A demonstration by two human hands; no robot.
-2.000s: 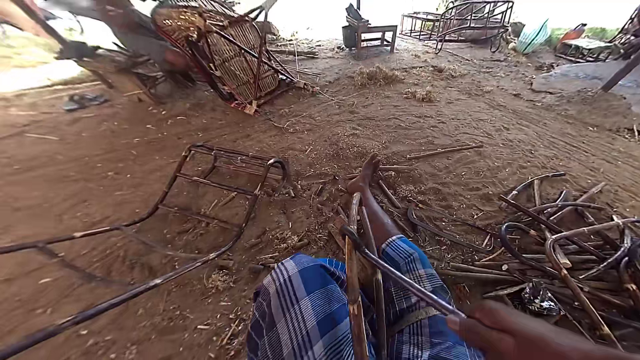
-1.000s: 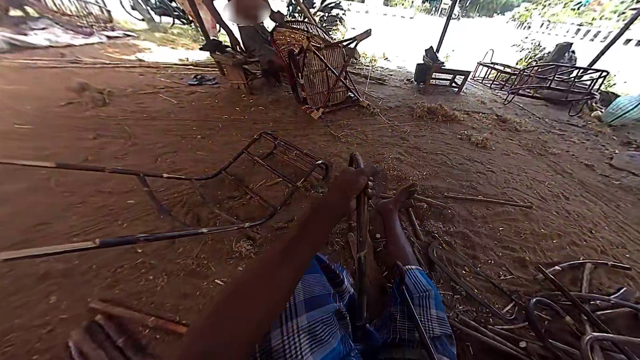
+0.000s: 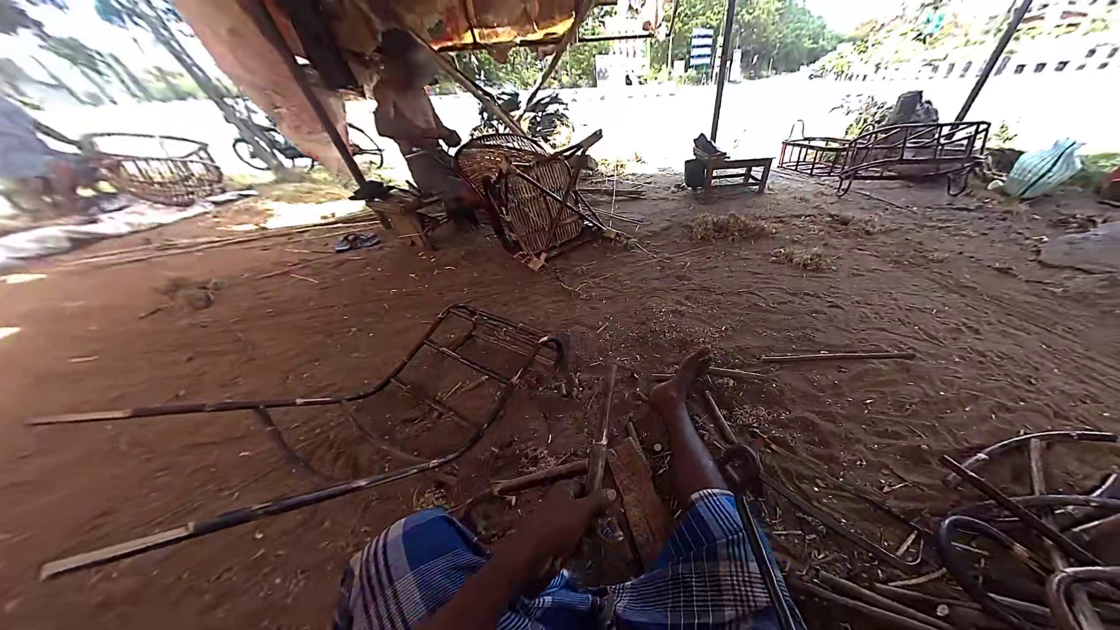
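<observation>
My left hand (image 3: pixel 560 525) is closed around a short upright stick-like piece (image 3: pixel 602 429), possibly cane, between my legs. A brown stick (image 3: pixel 542 477) lies crosswise just beyond the fist; whether the hand also touches it cannot be seen. To the right of the held piece, a flat brown board (image 3: pixel 641 494) lies near my bare foot (image 3: pixel 678 385). A dark metal bar (image 3: pixel 759 542) with a loop at its top rests along my right leg. My right hand is not in view. Left of my legs, a bent cane frame (image 3: pixel 350 486) with rungs lies on the ground.
Bent cane pieces (image 3: pixel 1032 516) are heaped at the right. Thin sticks (image 3: pixel 840 356) lie beyond my foot. Farther off are a woven cane chair (image 3: pixel 538 201), a person (image 3: pixel 411 122) beside it, a small bench (image 3: pixel 739 166) and metal-looking frames (image 3: pixel 919 153). Posts (image 3: pixel 724 70) stand behind.
The view has shifted considerably. The metal bar, held in my right hand two seconds ago, now rests at my right leg. A blurred hand at the lower left a second ago is out of view.
</observation>
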